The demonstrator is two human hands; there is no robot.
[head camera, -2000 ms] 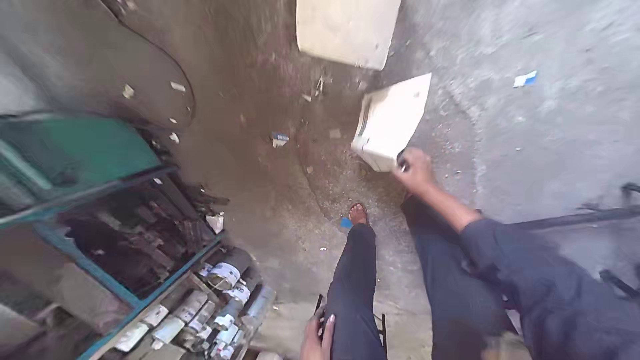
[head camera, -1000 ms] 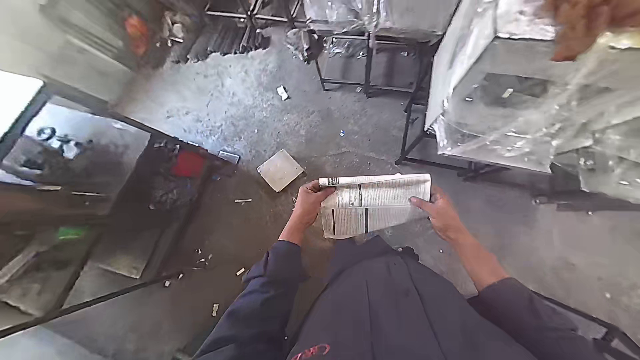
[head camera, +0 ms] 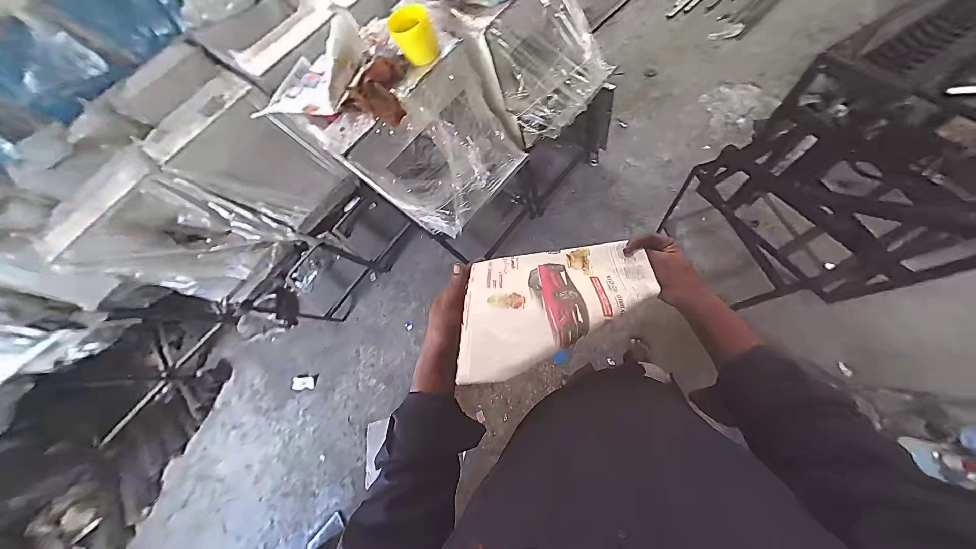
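Note:
A folded newspaper (head camera: 503,335) with a printed picture of a red car is held level in front of my body. My left hand (head camera: 442,328) grips its left edge, with the thumb at the upper left corner. The right edge is in my right hand (head camera: 671,267), thumb on top near the upper corner. Most of the fingers are hidden under the paper or behind its edges. Below it, a bare foot (head camera: 637,351) shows on the concrete floor.
Plastic-wrapped units on black metal stands (head camera: 450,168) are ahead and left; one bears a yellow cup (head camera: 414,34) and brown crumpled material (head camera: 377,88). Black metal frames (head camera: 831,183) are stacked at right. Paper scraps (head camera: 303,382) lie on the concrete floor.
Two seconds ago only my right hand held a folded sheet; one second ago both hands held printed newspaper. Now its car picture faces up. The view has swung round to the wrapped units.

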